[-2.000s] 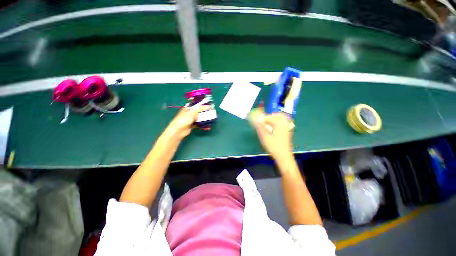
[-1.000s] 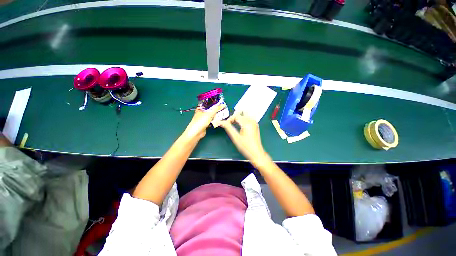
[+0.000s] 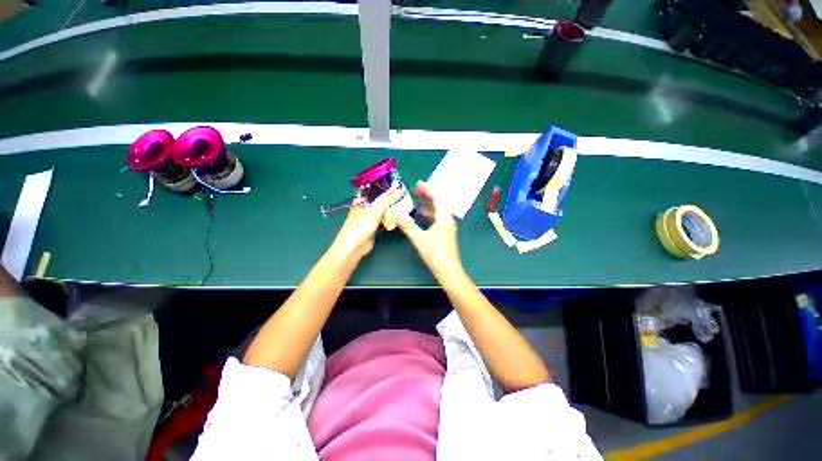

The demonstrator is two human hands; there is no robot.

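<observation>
A motor unit with a magenta flared top [image 3: 375, 171] is held over the green bench in front of me, with thin wires trailing to its left. My left hand [image 3: 363, 219] is closed around its lower left side. My right hand [image 3: 433, 232] is at its right side, thumb and fingers spread around its lower end; some fingers are blurred. The unit's pale lower body is partly hidden by my hands. Whether the right hand grips it or only touches it is hard to tell.
Two more magenta-topped units [image 3: 200, 149] stand at the left. A white card [image 3: 461, 180], red-handled tool [image 3: 494, 199], blue tape dispenser [image 3: 525, 194] with tape strips [image 3: 538, 241] and tape rolls [image 3: 689, 232] lie to the right. A post [image 3: 377, 81] rises behind. Dark housings [image 3: 559, 54] sit across the line.
My right hand moved from the tape dispenser to the unit, then its fingers opened out beside it. The unit is tilted slightly more. A dark housing across the line has come further into view.
</observation>
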